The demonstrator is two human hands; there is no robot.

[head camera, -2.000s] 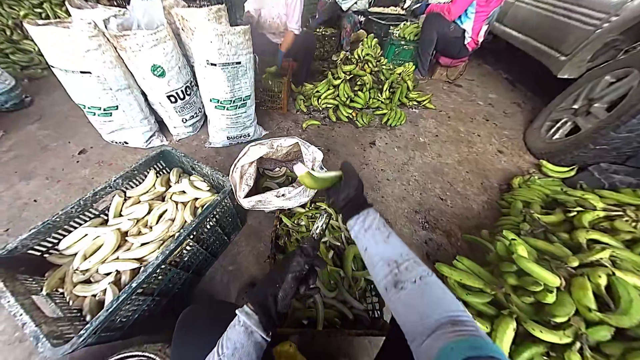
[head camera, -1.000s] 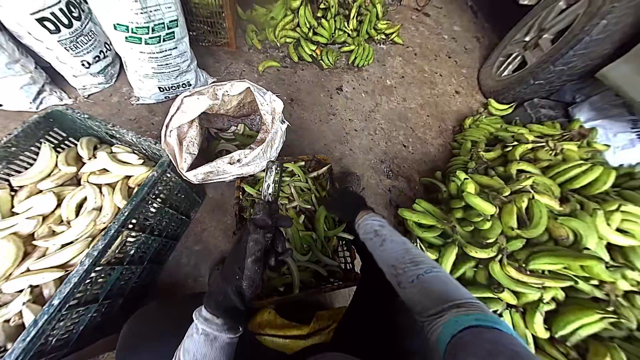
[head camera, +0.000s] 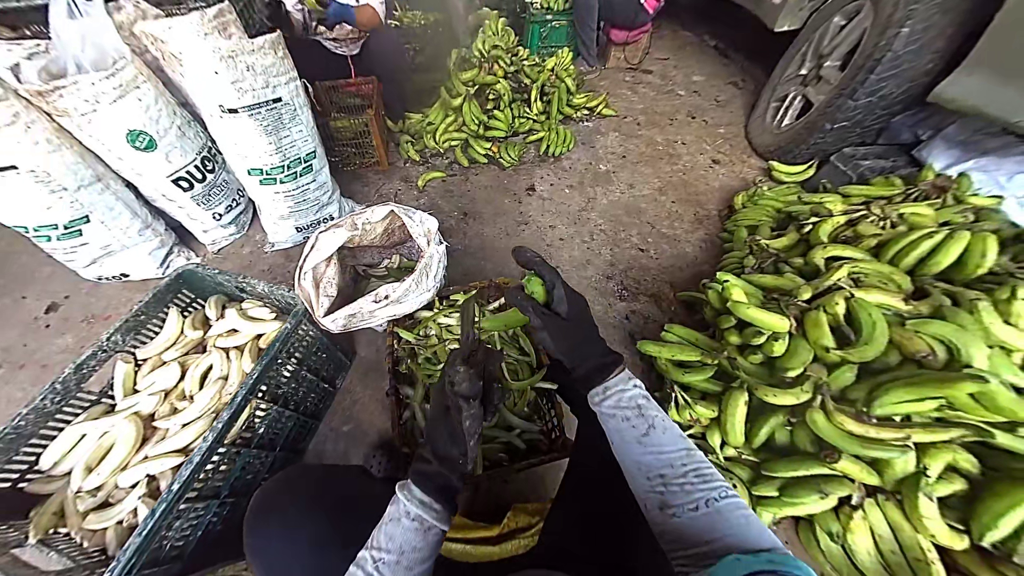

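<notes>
Black gloves cover both hands. My left hand (head camera: 460, 400) is closed around a dark knife-like tool (head camera: 469, 324) that points up and away from me. My right hand (head camera: 560, 316) grips a green plantain (head camera: 534, 288) between thumb and fingers, just right of the tool's tip. Both hands are over a crate (head camera: 394, 384) filled with green peels (head camera: 512, 416). Behind that crate stands an open white sack (head camera: 436, 268) with peels inside. Peeled plantains (head camera: 188, 400) fill much of a dark green plastic crate (head camera: 300, 384) at the left.
Unpeeled green plantains (head camera: 864, 352) are heaped at the right, below a vehicle's wheel (head camera: 824, 72). White fertilizer sacks (head camera: 248, 128) stand at the upper left. Another plantain pile (head camera: 496, 96) lies ahead, near a brown crate (head camera: 348, 120), a green crate (head camera: 550, 32) and seated people.
The plantain in my right hand two seconds ago showed pale flesh; one second ago that hand was lower, beside the peel crate. Now it holds a green plantain near the tool. The view has shifted.
</notes>
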